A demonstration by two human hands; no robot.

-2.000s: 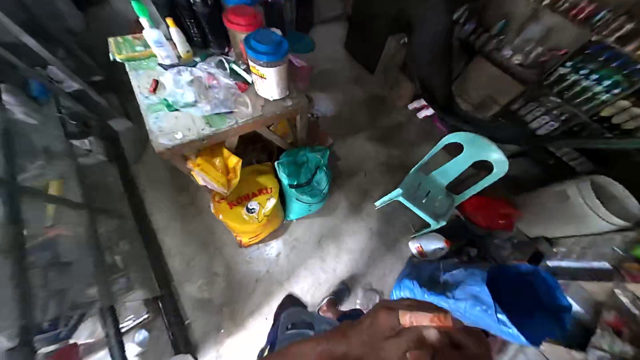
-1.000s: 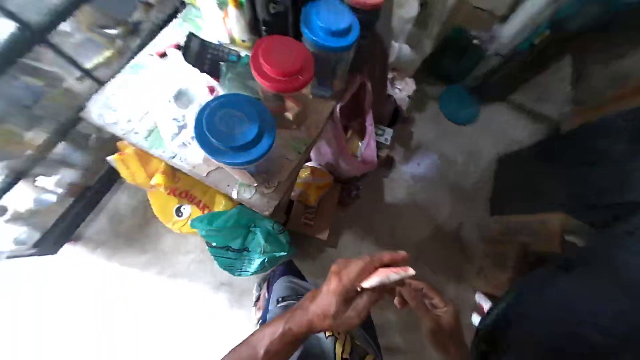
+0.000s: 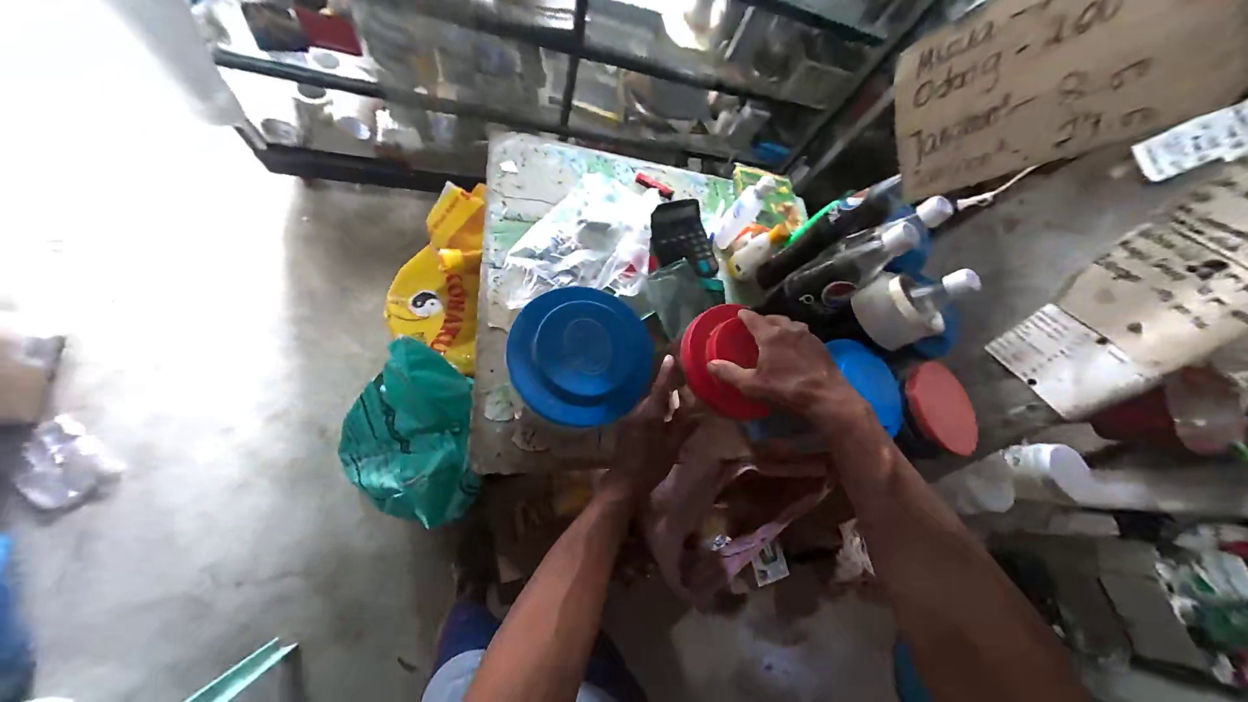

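Note:
My right hand [image 3: 785, 366] grips the red lid [image 3: 723, 359] of a plastic jar, its fingers over the lid's raised middle. Below and left of that lid, my left hand [image 3: 648, 424] is by the jar's side, between it and the jar with a blue lid [image 3: 579, 356]; what its fingers touch is partly hidden. Both jars are at the near edge of a worn table [image 3: 526, 175]. Beyond them lie clear plastic bags [image 3: 585, 234] and a black calculator [image 3: 682, 234].
Dark soda bottles [image 3: 829, 283], a white-capped bottle and more lidded jars [image 3: 941, 408] crowd the right side. Yellow [image 3: 414, 297] and green bags [image 3: 414, 439] are left of the table. A pink bag [image 3: 682, 517] hangs below my hands. Handwritten cardboard signs [image 3: 1063, 88] stand at right.
Both hands have reached the jars, and my right hand has taken hold of the red lid. A second ago they were together below the table, with a small pale item between them. The view has swung.

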